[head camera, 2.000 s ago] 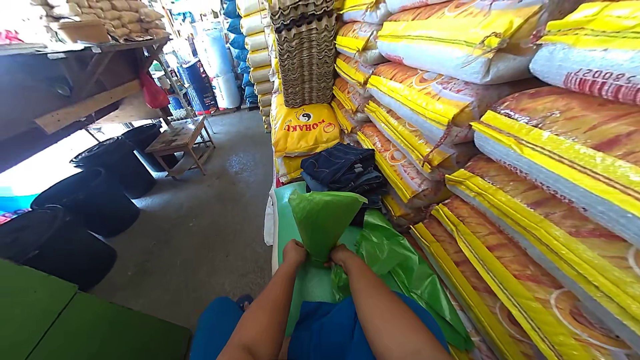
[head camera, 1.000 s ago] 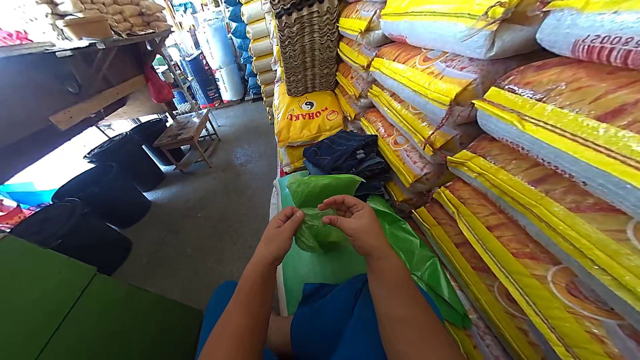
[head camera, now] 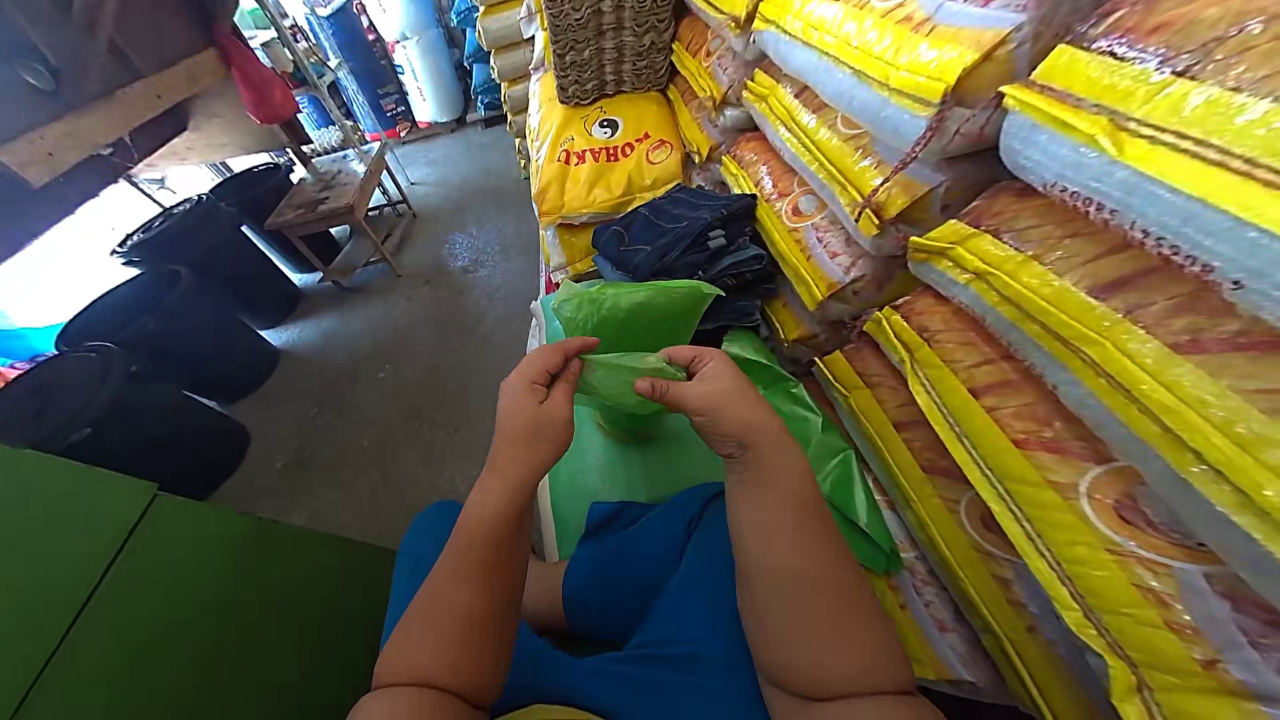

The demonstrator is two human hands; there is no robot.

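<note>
A thin green plastic bag [head camera: 625, 380] is stretched between my two hands above a pale green sack [head camera: 640, 460]. Its left edge is pinched between thumb and finger of my left hand [head camera: 545, 400], and its right edge between those of my right hand [head camera: 715, 395]. Just beyond my fingers, a wider part of green plastic [head camera: 640, 310] stands up; whether it is the same bag I cannot tell. More green plastic sheeting [head camera: 810, 430] lies to the right, partly behind my right forearm. Folded dark blue jeans [head camera: 680, 235] lie beyond the plastic.
Stacked yellow and orange printed sacks [head camera: 1060, 400] rise close on the right. Ahead are a yellow sack [head camera: 605, 150] and a stack of egg trays [head camera: 610, 45]. Several black tubs [head camera: 160, 330] and a wooden stool [head camera: 330, 200] stand at left, with a green panel [head camera: 200, 600] at lower left.
Two seconds ago both hands were low at the gathered base of a spread green bag. Now they are apart, holding a piece of green plastic stretched between them.
</note>
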